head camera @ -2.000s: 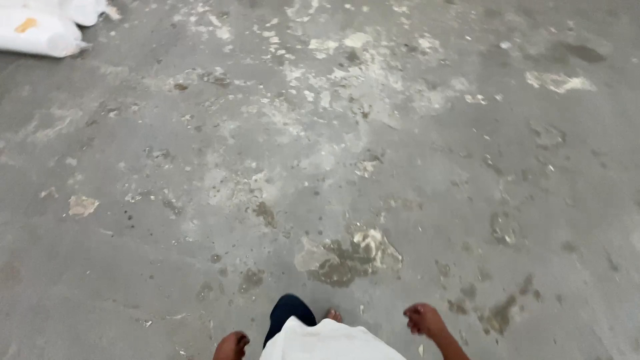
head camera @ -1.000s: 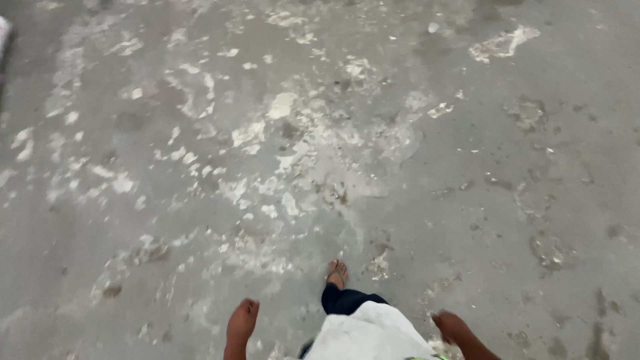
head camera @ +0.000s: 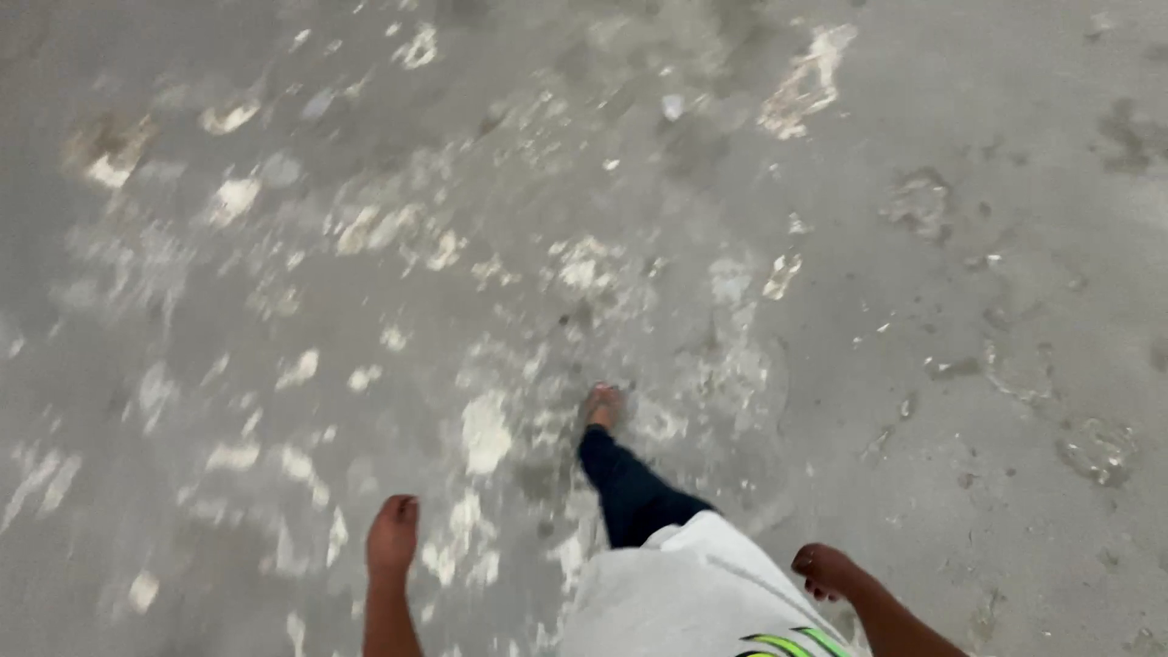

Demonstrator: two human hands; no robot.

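My left hand (head camera: pixel 393 537) hangs over the floor at the lower left of the head view, its fingers loosely curled with no object visible in them. To the right of my white shirt (head camera: pixel 666 584), my right hand (head camera: pixel 824 571) is also held in the air, fingers curled inward; nothing shows in it. Between the hands, one leg in dark trousers (head camera: pixel 630 488) reaches forward, and its foot (head camera: pixel 602 406) is on the floor. The other foot is hidden. Neither hand touches anything that I can see.
A grey concrete floor (head camera: pixel 912 411) fills the view, with whitish flaking patches and darker stains. A pale worn patch (head camera: pixel 808 82) lies at the upper right. Parts of the floor are blurred.
The view has moved over the floor; the white bundles seen at the upper left two seconds ago are out of view. A leg now reaches farther forward.
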